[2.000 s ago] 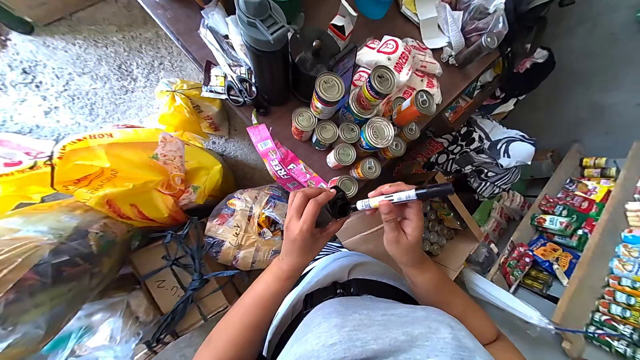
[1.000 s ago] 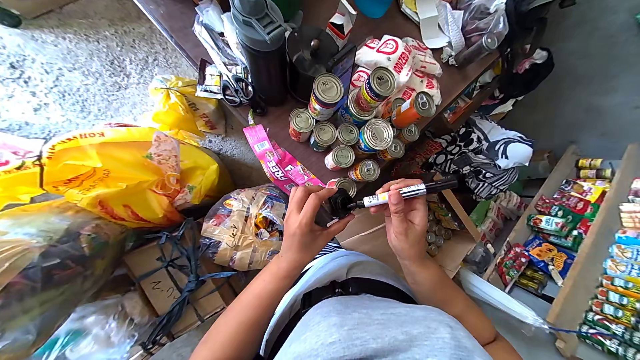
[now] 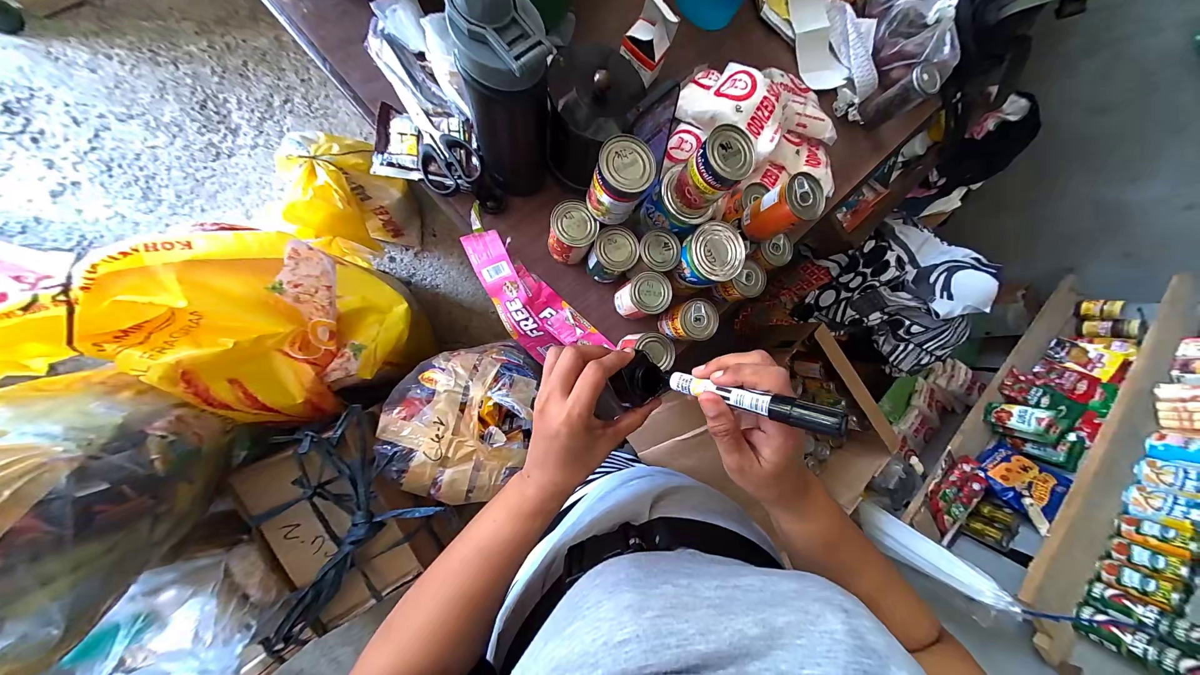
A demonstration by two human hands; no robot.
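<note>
My left hand (image 3: 581, 412) grips a small black object (image 3: 639, 380), perhaps a bottle or jar; its exact kind is unclear. A black-and-white marker pen (image 3: 759, 403) lies in the fingers of my right hand (image 3: 755, 427), its writing end pointed at the black object and its cap on the far end. Just beyond my hands, several food cans (image 3: 712, 251) stand grouped on a dark table (image 3: 553, 281), a few stacked on others, with handwritten marks on some lids. A pink plastic wrapper strip (image 3: 525, 300) hangs over the table edge beside my left hand.
Black scissors (image 3: 450, 164), a dark tumbler (image 3: 506, 103) and iodized salt packs (image 3: 750, 103) are on the table. Yellow plastic bags (image 3: 225, 319), a taped bundle (image 3: 459, 422) and a tied cardboard box (image 3: 328, 525) crowd the left. An open carton (image 3: 853, 450) and wooden shelves of packets (image 3: 1106, 450) are at right.
</note>
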